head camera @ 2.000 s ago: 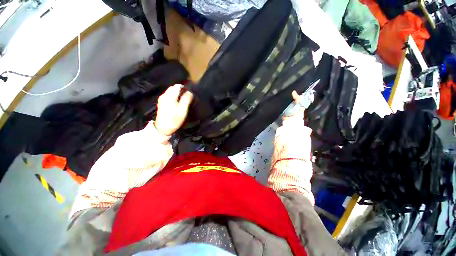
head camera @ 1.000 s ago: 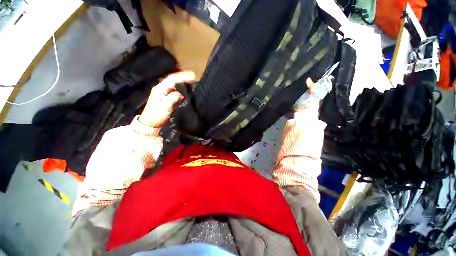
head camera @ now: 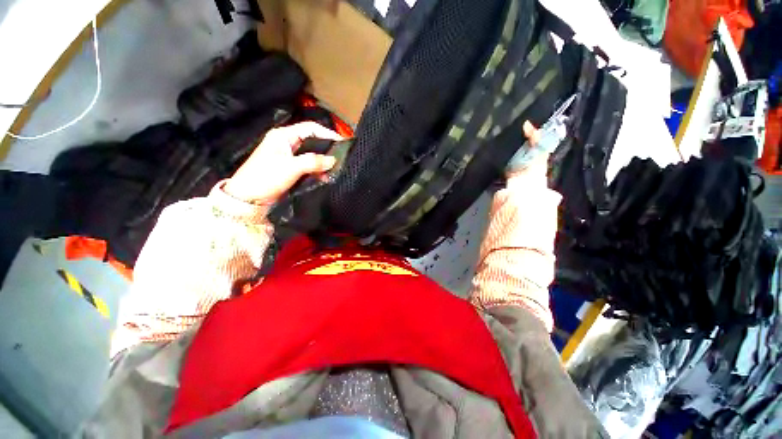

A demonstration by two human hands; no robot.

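Observation:
A black backpack (head camera: 429, 103) with camouflage bands stands tilted in front of me, its lower end against my red apron. Its black mesh back panel faces up and left. My left hand (head camera: 287, 163) grips the backpack's lower left edge between thumb and fingers. My right hand (head camera: 533, 154) is at the backpack's right side and holds scissors (head camera: 559, 113), with thin silver blades pointing up and right. Something pale is around the scissor handles. Whether the right hand touches the bag is hard to tell.
A heap of dark backpacks (head camera: 146, 171) lies at left. Brown cardboard (head camera: 321, 56) is behind the bag. Another backpack (head camera: 592, 129) is just right of the scissors. A thick dark stack (head camera: 686, 240) is at right, above clear plastic (head camera: 622, 377). A white table (head camera: 647, 94) curves behind.
The backpack has turned so more of its mesh panel shows. My left hand has stayed at its lower left edge. My right hand with the scissors has moved right and up along its side.

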